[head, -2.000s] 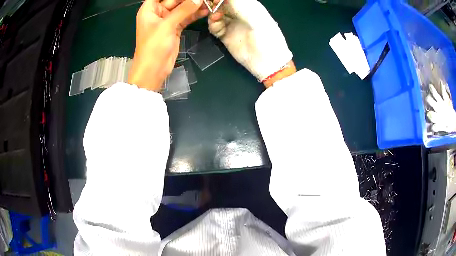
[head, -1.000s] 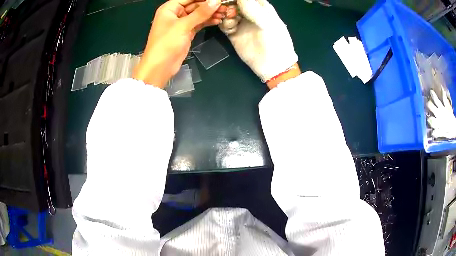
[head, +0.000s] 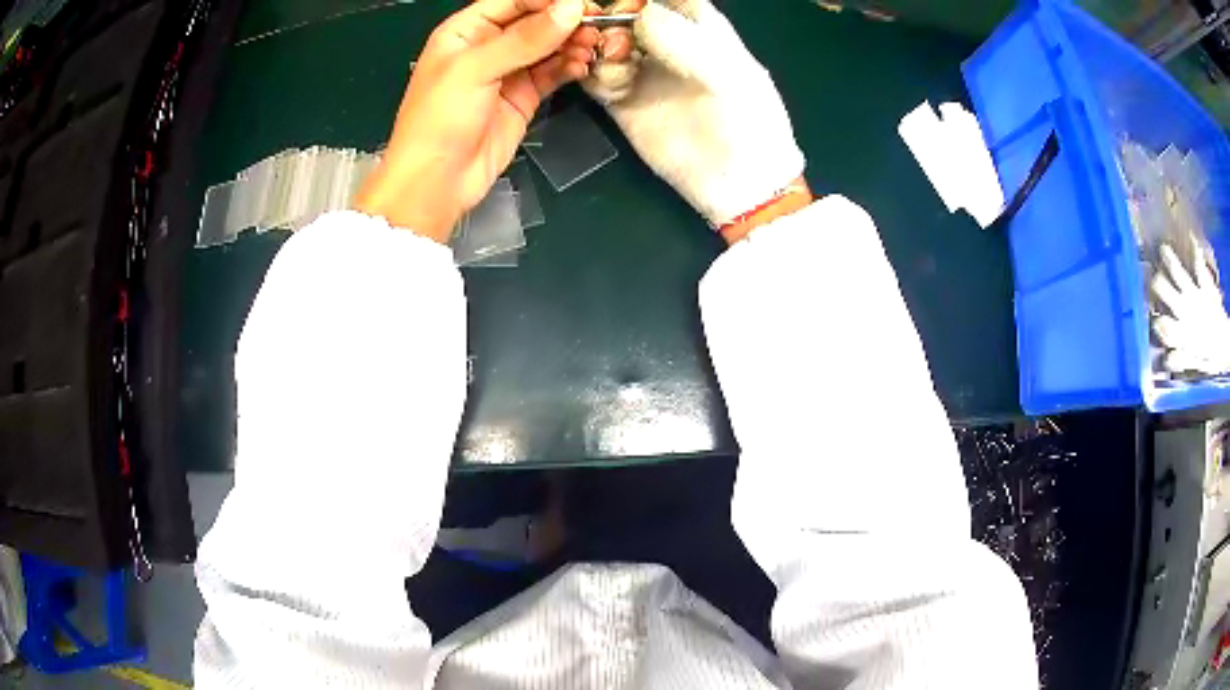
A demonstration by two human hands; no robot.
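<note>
My bare left hand (head: pixel 472 101) and my white-gloved right hand (head: pixel 699 115) meet at the top edge of the view. Between their fingertips they hold a small thin item (head: pixel 610 19), seen edge-on as a bright line; it looks like a clear square panel, but its face is hidden. A fanned row of clear square panels (head: pixel 290 186) lies on the dark green mat (head: pixel 580 324) left of my left wrist. Loose clear panels (head: pixel 573 148) lie between my hands and beside my left wrist, partly covered by it.
A blue bin (head: pixel 1079 256) with clear pieces and a white glove (head: pixel 1190 317) stands at the right. White slips (head: pixel 952 159) lie beside it. Stacked black trays (head: pixel 61 310) stand at the left. A black container of dark, glinting pieces (head: pixel 1018 506) is below right.
The held item was tilted with a bright corner showing and now shows as a thin line. Both hands have shifted slightly right, and still hold it.
</note>
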